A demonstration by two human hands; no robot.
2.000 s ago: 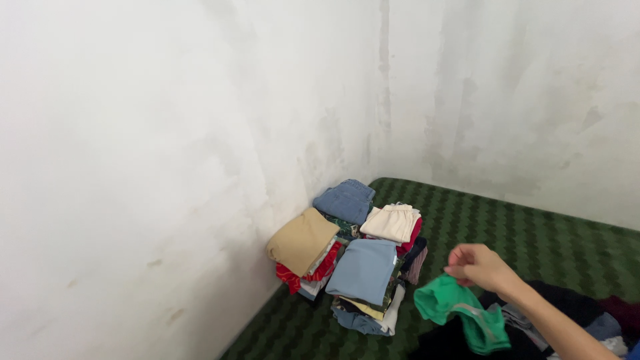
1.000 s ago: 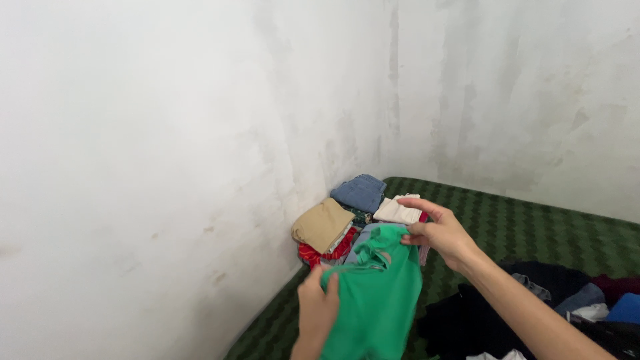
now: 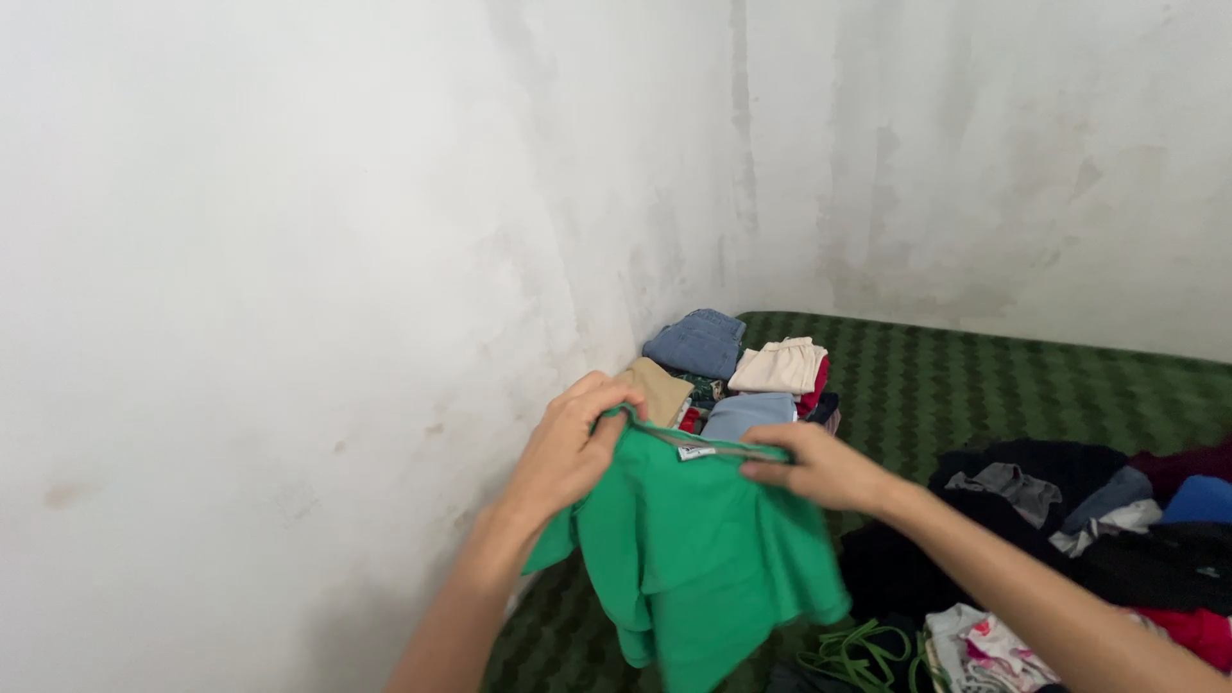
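A green cloth garment (image 3: 712,549) hangs spread between both hands, with a small label at its upper edge. My left hand (image 3: 577,443) pinches one end of that edge, and my right hand (image 3: 818,464) grips the other end. Just behind the hands stand folded clothes in stacks: blue denim (image 3: 698,344) at the back, a cream garment (image 3: 780,366) to its right, a tan one (image 3: 657,393) near the left hand and a light blue one (image 3: 751,414) partly hidden by the green cloth.
A loose heap of dark clothes (image 3: 1020,539) lies at the right, with a blue piece (image 3: 1198,500), a patterned white and pink piece (image 3: 991,654) and green cords (image 3: 866,654). Beneath is a dark green patterned bed cover (image 3: 962,385). Stained white walls (image 3: 385,241) meet behind it.
Two seconds ago the right hand alone held the green garment, bunched, by the heap. The left hand has since come into view and taken hold, and the garment now hangs open between both hands.
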